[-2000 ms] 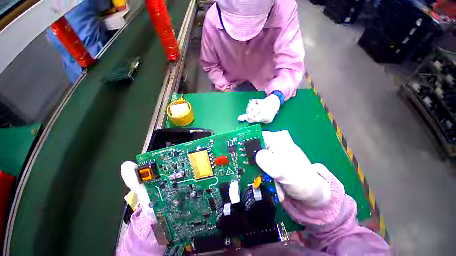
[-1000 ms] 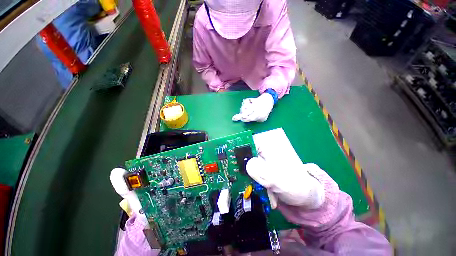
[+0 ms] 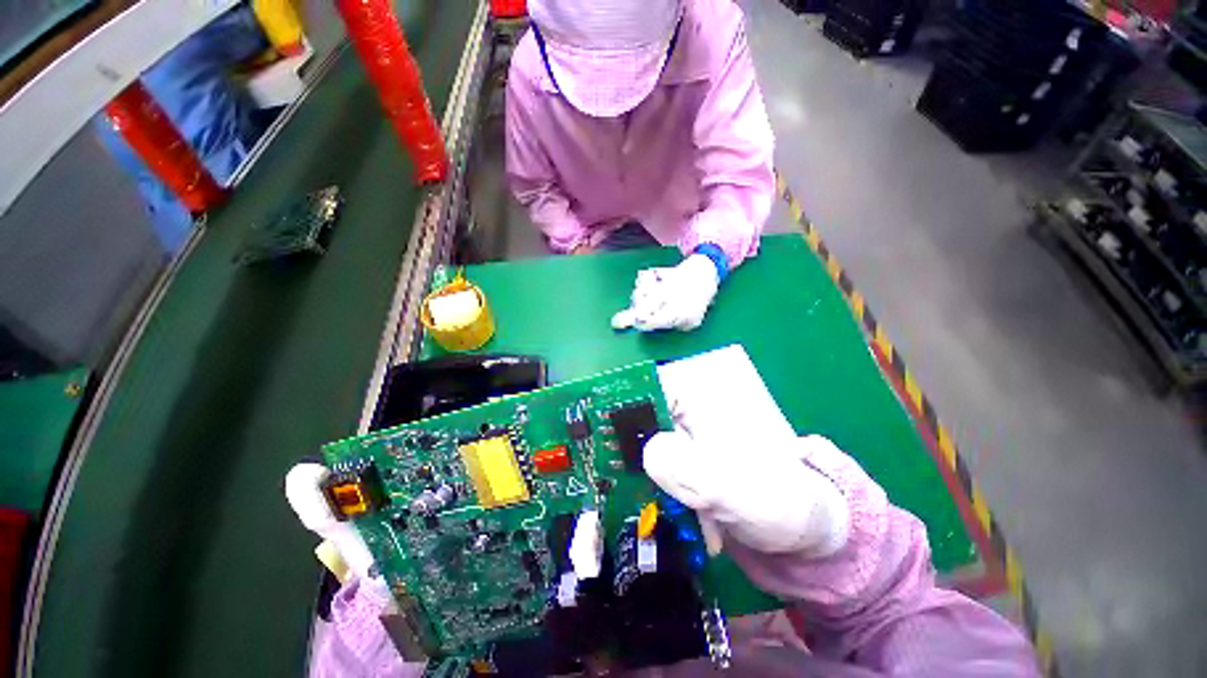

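Observation:
A green circuit board (image 3: 463,570) is held tilted above the mat, its component side facing me. It carries a yellow transformer (image 3: 495,472), a small red part, an orange and black block at the far left corner and black round capacitors at the near right. My left hand (image 3: 318,501), in a white glove, holds the board's left edge; most of its fingers are hidden behind the board. My right hand (image 3: 741,484), also gloved, grips the right edge with the thumb on the front. A white paper (image 3: 725,384) shows beside the board, near my right hand.
The green mat (image 3: 821,411) lies beneath. A black tray (image 3: 457,380) is partly behind the board, with a yellow round container (image 3: 458,315) beyond it. A person in pink (image 3: 635,159) sits opposite, one gloved hand on the mat. The conveyor (image 3: 199,384) at left carries another board (image 3: 291,225).
The board and both my hands have shifted slightly left and down in the view. The grip looks the same. The surroundings have also shifted slightly left.

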